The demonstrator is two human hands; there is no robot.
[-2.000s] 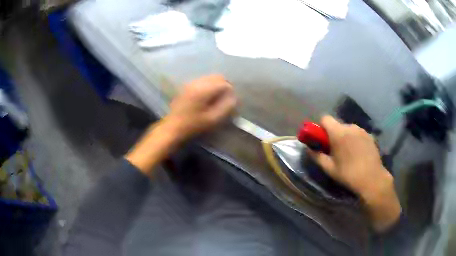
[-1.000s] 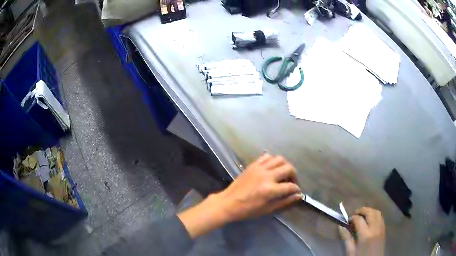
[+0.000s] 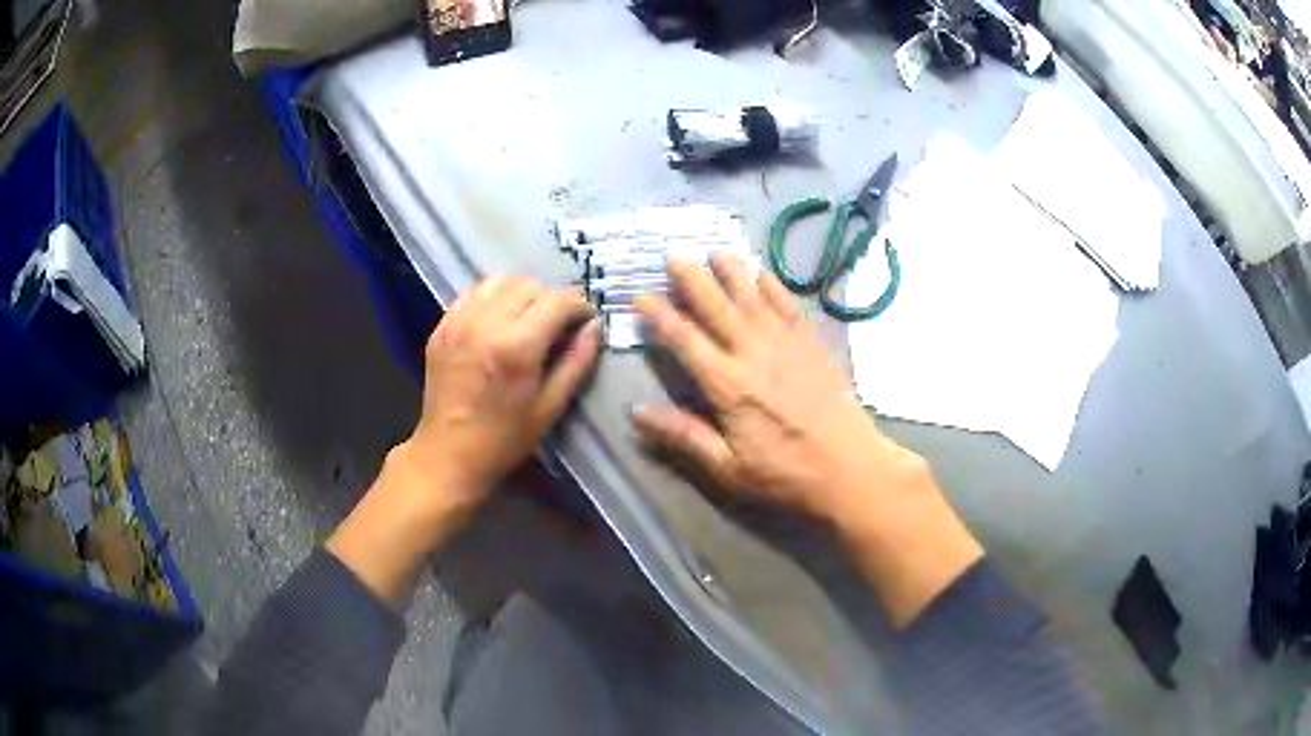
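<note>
Folded whitish strips with dark edges (image 3: pixel 654 230) lie in a stacked row on the grey table. My right hand (image 3: pixel 762 396) is spread flat, its fingertips on the lower right part of the row. My left hand (image 3: pixel 503 360) is curled at the lower left end of the row, thumb and fingers close together; whether anything is between them is hidden. Green-handled scissors (image 3: pixel 841 252) lie right of the strips, beside large white sheets (image 3: pixel 985 316).
A pale roll with a black band (image 3: pixel 741 134) lies above the strips. A phone (image 3: pixel 467 26) stands at the far left. Black cut pieces (image 3: pixel 1149 621) lie at the right. Dark bundles (image 3: pixel 956 36) are at the far edge. Blue bins (image 3: pixel 86 575) stand on the floor left.
Both hands have moved up and left from the table's near edge to the strip row. The narrow strip held between them no longer shows separately. The right hand has opened flat.
</note>
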